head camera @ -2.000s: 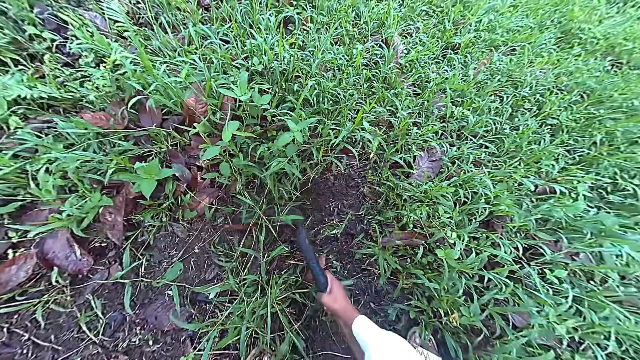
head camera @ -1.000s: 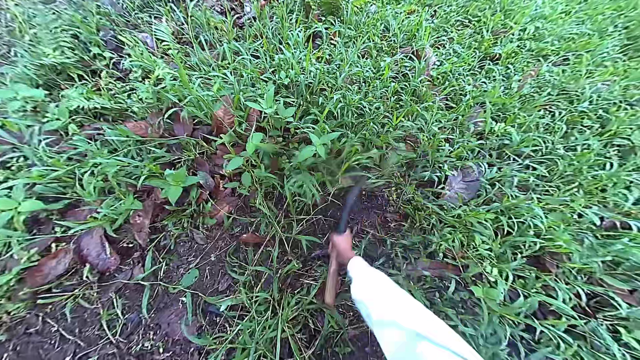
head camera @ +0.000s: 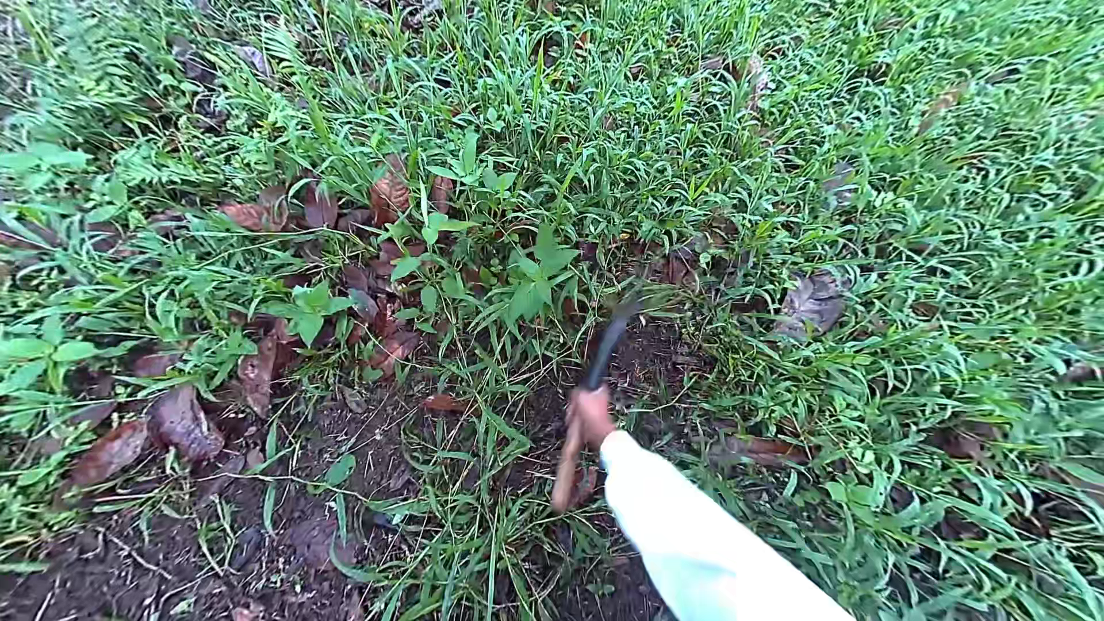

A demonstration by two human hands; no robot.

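My right hand (head camera: 591, 416), coming out of a white long sleeve, is closed round a long-handled blade tool (head camera: 606, 349), perhaps a machete or sickle. Its dark blade points up and away from me and is blurred near the tip. The wooden handle end (head camera: 567, 470) sticks out below my fist. Around the blade lie bare dark soil (head camera: 660, 358) and low grass. A broad-leaved green weed (head camera: 536, 280) grows just left of the blade tip. My left hand is out of view.
Dense green grass (head camera: 914, 371) spreads to the right and far side. Brown fallen leaves (head camera: 184, 424) lie on the left, and a greyish dry leaf (head camera: 812, 302) rests to the right of the tool. Dark muddy soil (head camera: 302, 552) shows at the lower left.
Two seconds ago less of the white sleeve and no handle end clearly showed; both now show plainly. My right hand stays shut on the tool. The view has shifted somewhat.
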